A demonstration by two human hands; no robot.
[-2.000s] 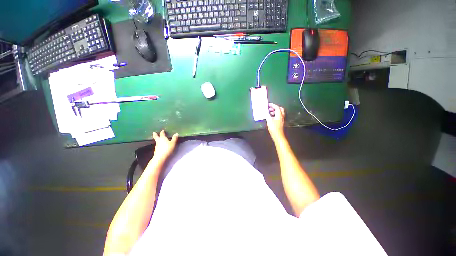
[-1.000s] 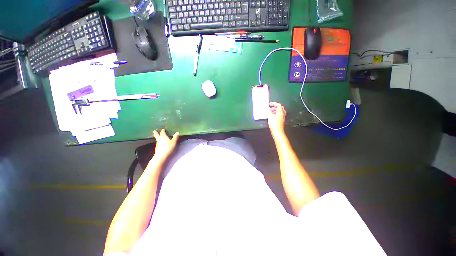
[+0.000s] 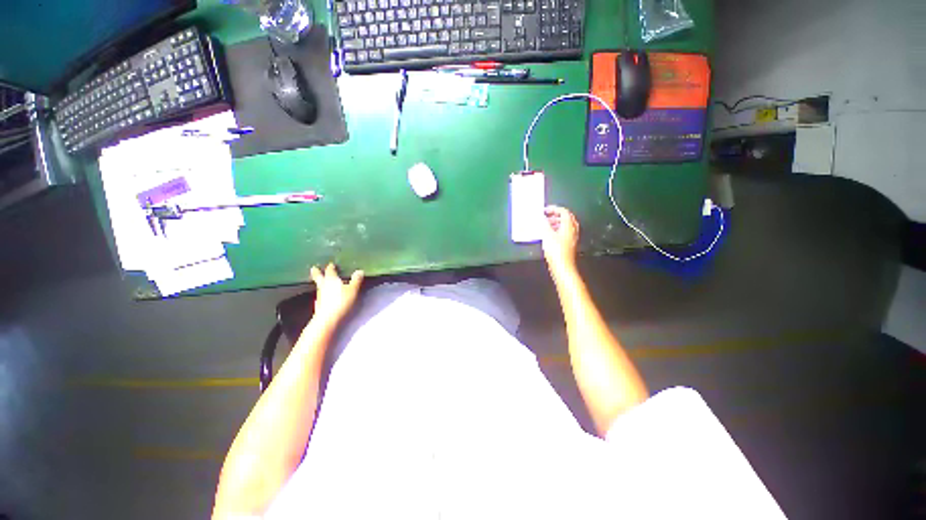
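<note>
A smartphone (image 3: 527,207) with a bright white screen lies flat on the green desk, long side pointing away from me. A thin white charging cable (image 3: 616,152) runs from its far end in a loop to the right. My right hand (image 3: 560,236) rests at the phone's lower right edge with fingers curled; whether it grips the phone is not clear. My left hand (image 3: 335,288) rests on the desk's front edge, fingers apart, holding nothing. A small white rounded block, perhaps an earbud case (image 3: 422,181), lies left of the phone.
Papers (image 3: 193,244) with a caliper (image 3: 236,201) lie at the left. Keyboards (image 3: 457,30), a black mouse (image 3: 292,91) and another mouse (image 3: 632,83) on an orange-purple pad (image 3: 665,132) stand farther back. Pens (image 3: 398,114) lie before the middle keyboard.
</note>
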